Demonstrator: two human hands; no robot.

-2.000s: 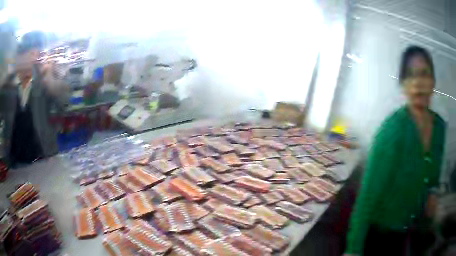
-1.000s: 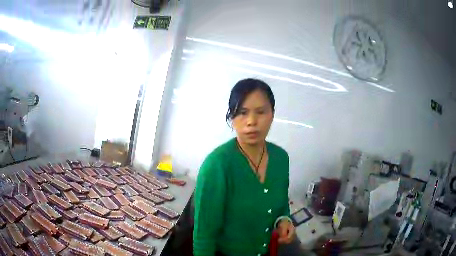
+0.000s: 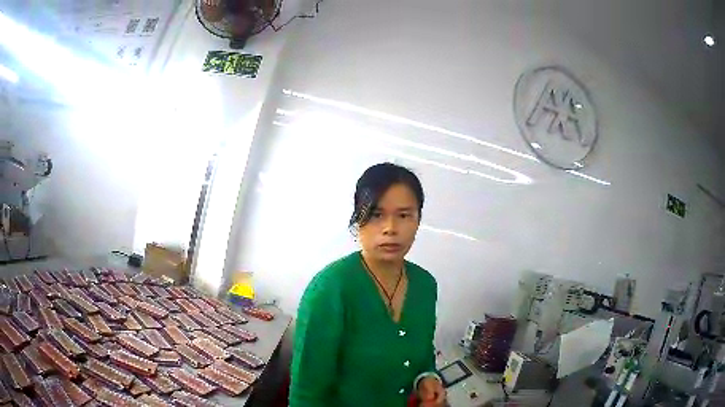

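Note:
Neither of my hands is in the picture. Many reddish-brown jig boards (image 3: pixel 137 343) with rows of silver parts lie spread and overlapping on the pale tabletop (image 3: pixel 269 350) at the lower left. The frame's bottom and left edges cut them off. What they hold is too small to tell in detail.
A person in a green cardigan (image 3: pixel 362 338) stands just right of the table. A brown carton (image 3: pixel 165 261) and a yellow object (image 3: pixel 242 291) are at the table's back. Bench machines (image 3: pixel 584 310) and a dark reddish spool-like stack (image 3: pixel 494 342) stand at the right.
My view has swung right and up from the table. The boards now show farther left. The person in green appears nearer the middle, facing my way.

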